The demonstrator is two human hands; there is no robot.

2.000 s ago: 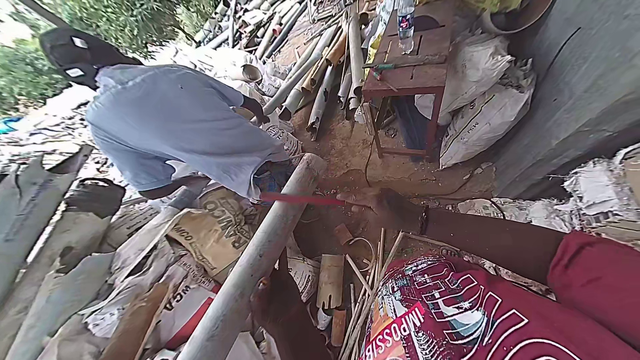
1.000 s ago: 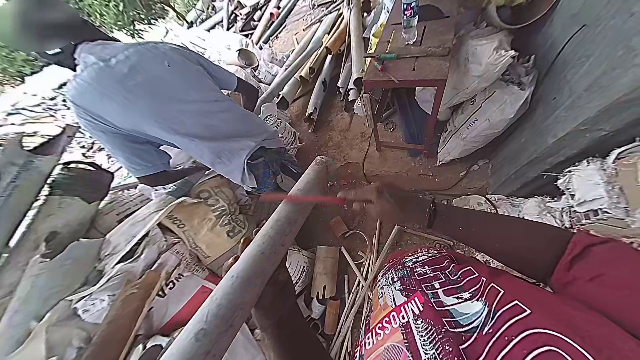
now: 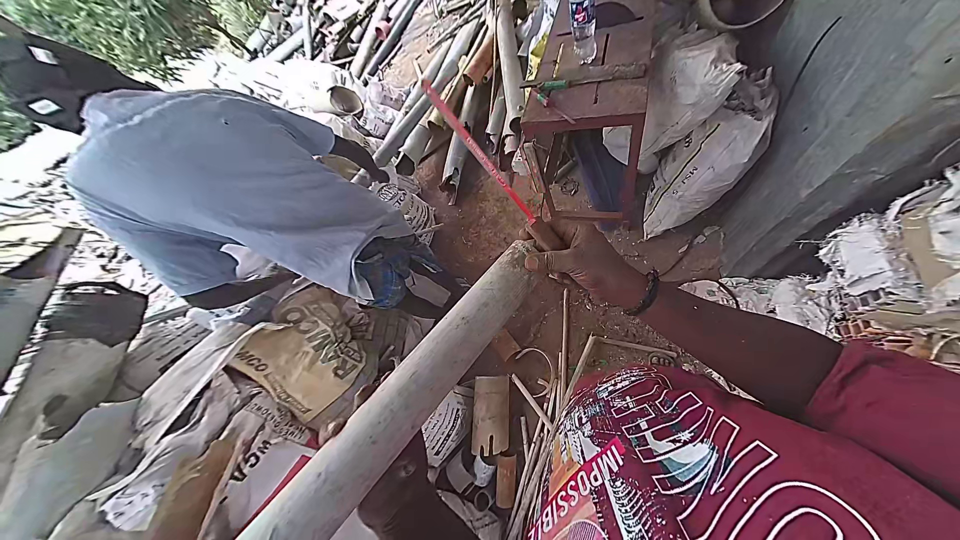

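Observation:
A long grey plastic pipe [image 3: 405, 390] slants from the bottom edge up to the middle of the view. My right hand [image 3: 585, 259] is at its upper end, closed around the handle of a red hacksaw blade [image 3: 480, 154], with the thumb by the pipe's rim. The blade points up and to the left, off the pipe. My left hand [image 3: 390, 442] is under the pipe lower down and mostly hidden by it; its fingertips show on the pipe's far side, so it supports or grips the pipe.
A person in a light blue shirt [image 3: 225, 172] bends over at the left. A wooden stool [image 3: 592, 97] holds a plastic bottle [image 3: 583, 30] and tools. Pipes [image 3: 457, 67] are heaped behind. Sacks [image 3: 300, 352] cover the left ground; cut pipe pieces [image 3: 491, 412] and thin strips lie below.
The red blade, which lay across near the pipe's upper end, now points up and left. My right hand has moved left to the pipe's end.

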